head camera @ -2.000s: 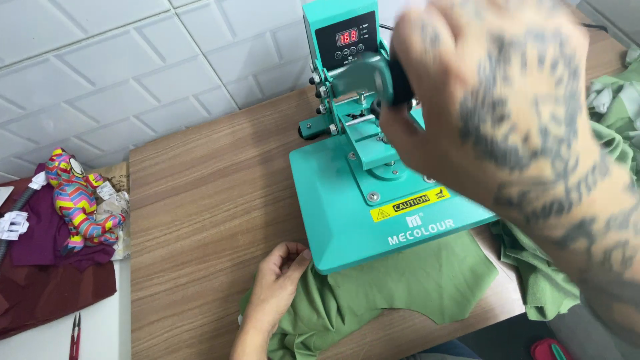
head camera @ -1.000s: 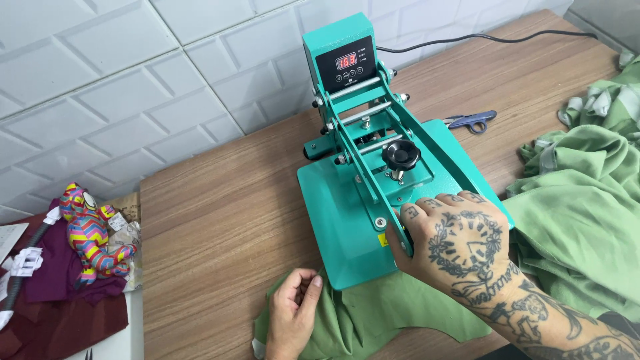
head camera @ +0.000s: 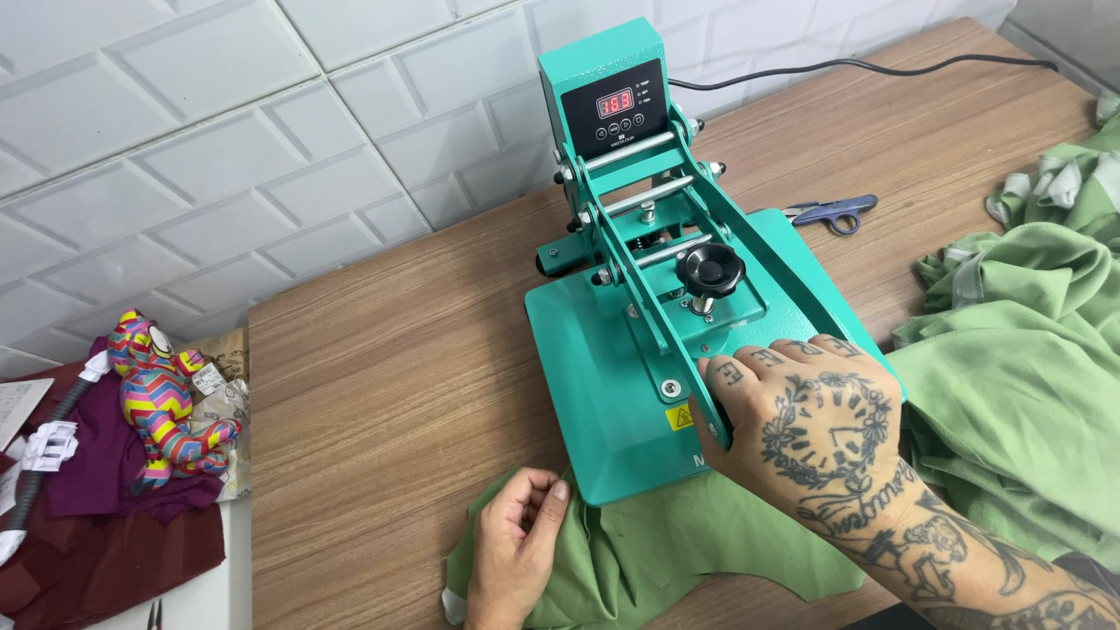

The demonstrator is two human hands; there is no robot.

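Observation:
A teal heat press [head camera: 577, 367] stands on the wooden table, its lever down and its upper plate lowered over green fabric [head camera: 735, 534]. The fabric comes out from under the plate's front edge. My right hand [head camera: 814, 402] is closed around the front end of the lever; the grip itself is hidden under my fingers. My left hand [head camera: 521, 542] rests on the fabric by the plate's front left corner, fingers curled, thumb and forefinger at a fold. A black knob [head camera: 710, 269] tops the press, and a lit red display [head camera: 615, 103] is on its control box.
Blue-handled thread snips [head camera: 836, 213] lie right of the press. A heap of green fabric [head camera: 1032, 350] covers the table's right side. A black cable [head camera: 857, 63] runs along the back. On the left are a colourful patterned plush toy [head camera: 157, 394] and maroon fabric [head camera: 114, 560], beside a tiled wall.
Two seconds ago my right hand was raised in front of the press; it has come down with the lever. My left hand has stayed at the plate's front left corner.

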